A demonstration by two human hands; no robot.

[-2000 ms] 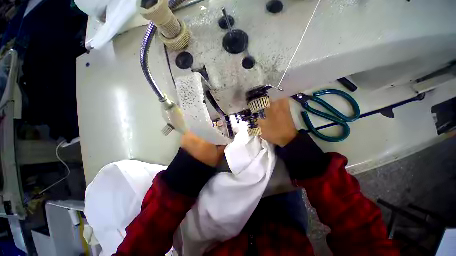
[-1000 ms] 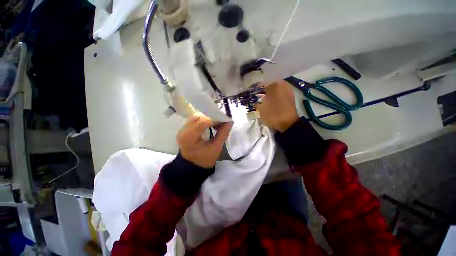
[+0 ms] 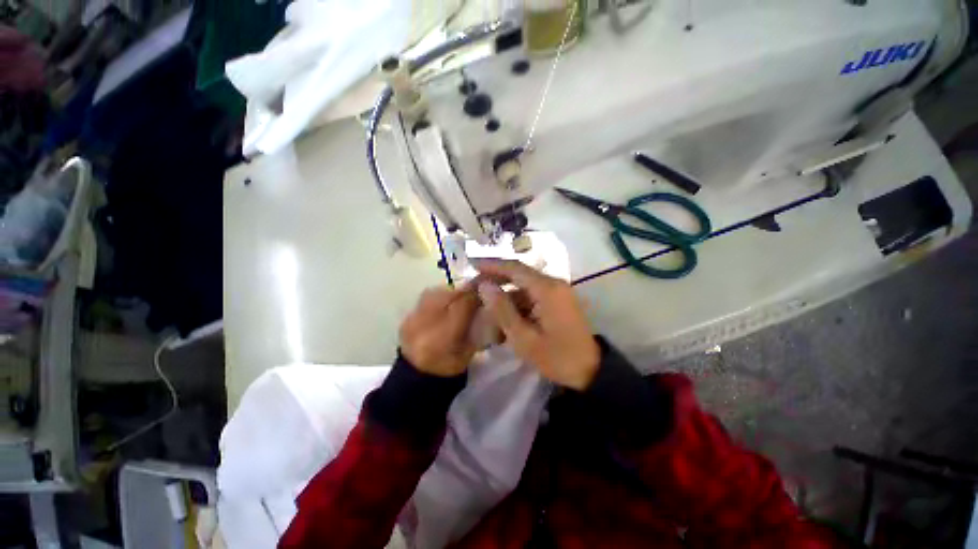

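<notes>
My left hand (image 3: 440,328) and my right hand (image 3: 549,322) meet just in front of the needle area (image 3: 499,227) of the sewing machine. Their fingertips are together on the white fabric garment piece (image 3: 485,402); the exact pinch is small and blurred. The garment hangs from my hands over the table edge to my lap and spreads to the lower left. A brightly lit white area lies under the presser foot, behind my fingers.
Green-handled scissors (image 3: 654,233) and a small dark tool (image 3: 667,173) lie right of the needle. The gooseneck lamp (image 3: 374,150) stands left. The off-white machine head (image 3: 686,75) spans the back. White pieces (image 3: 311,70) lie at the back left. A bin (image 3: 150,499) stands lower left.
My right hand has come away from the machine head's knobs and down beside my left hand at the cloth. The view has shifted, showing more of the machine.
</notes>
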